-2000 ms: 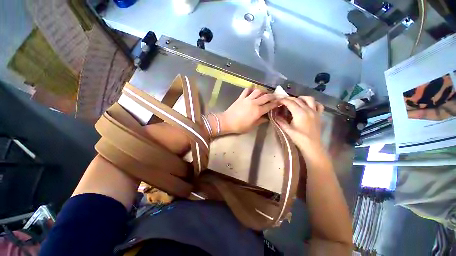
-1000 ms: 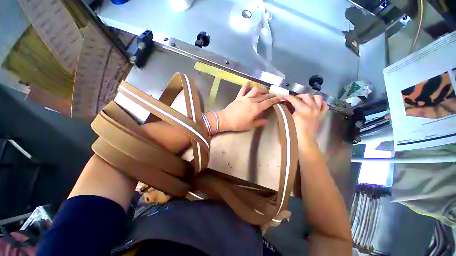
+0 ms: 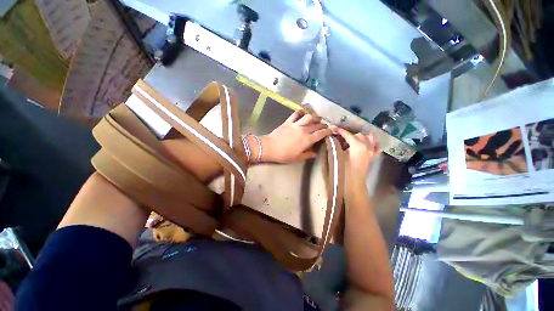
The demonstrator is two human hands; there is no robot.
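Observation:
A tan-brown strap with a white lengthwise line (image 3: pixel 333 194) runs from my fingertips at the guide bar (image 3: pixel 267 78) down toward my lap. My left hand (image 3: pixel 296 138) lies on the steel bed (image 3: pixel 276 189) with its fingertips pressed at the strap's tip by the bar. My right hand (image 3: pixel 358 149) grips the strap end just to the right, its fingertips close to my left ones. A thick looped strap bundle (image 3: pixel 146 173) hangs over my left forearm. The strap's very tip is hidden under my fingers.
Yellow tape marks (image 3: pixel 258 108) lie on the bed left of my hand. Black knobs (image 3: pixel 245 24) stand behind the bar. A white tape roll (image 3: pixel 302 23) lies on the pale surface beyond. Pattern sheets (image 3: pixel 100 67) are at left, a printed photo sheet (image 3: pixel 501 152) at right.
The guide bar looks tilted toward me, its bright face now showing. The white tab seen at the strap tip no longer shows. My view has shifted slightly; my hands stay together at the bar.

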